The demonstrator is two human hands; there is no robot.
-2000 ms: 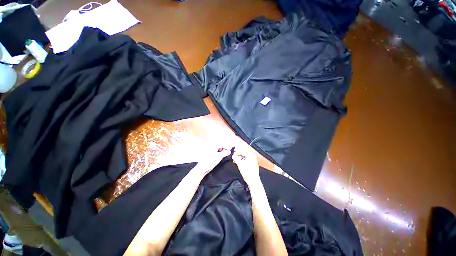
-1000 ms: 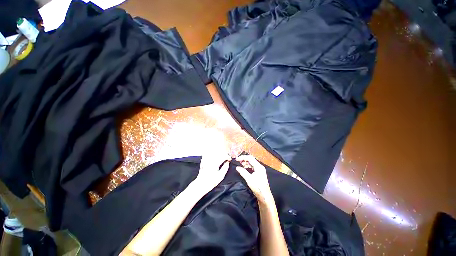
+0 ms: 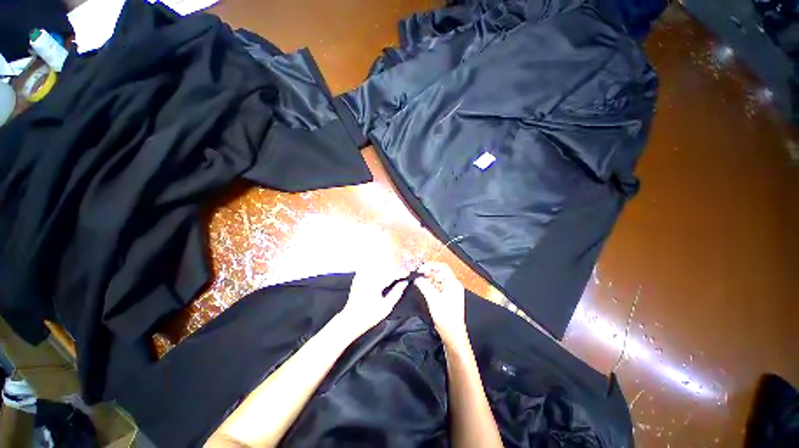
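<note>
A black garment [image 3: 263, 350] with matte shell and shiny lining lies nearest me at the table's front. My left hand [image 3: 377, 293] and my right hand [image 3: 441, 289] meet at its upper edge. Both pinch the black edge between the fingertips, with a small dark bit showing between them. Whether a small tool is in my left hand cannot be told. A fine pale loose thread [image 3: 442, 251] shows just beyond my fingertips. A tiny white mark lies on the garment right of my right forearm.
Shiny lined garments [image 3: 526, 122] with a white label lie beyond. A matte black heap [image 3: 131, 175] lies at left. A yellow tape roll [image 3: 40, 85], a bottle and white paper are at upper left. Another dark garment [image 3: 776, 411] is at lower right. The brown table [image 3: 710, 245] shows glare.
The view has shifted lower and closer since the first frame. My hands stay at the garment's edge; the fingers of my right hand have closed in towards my left fingertips.
</note>
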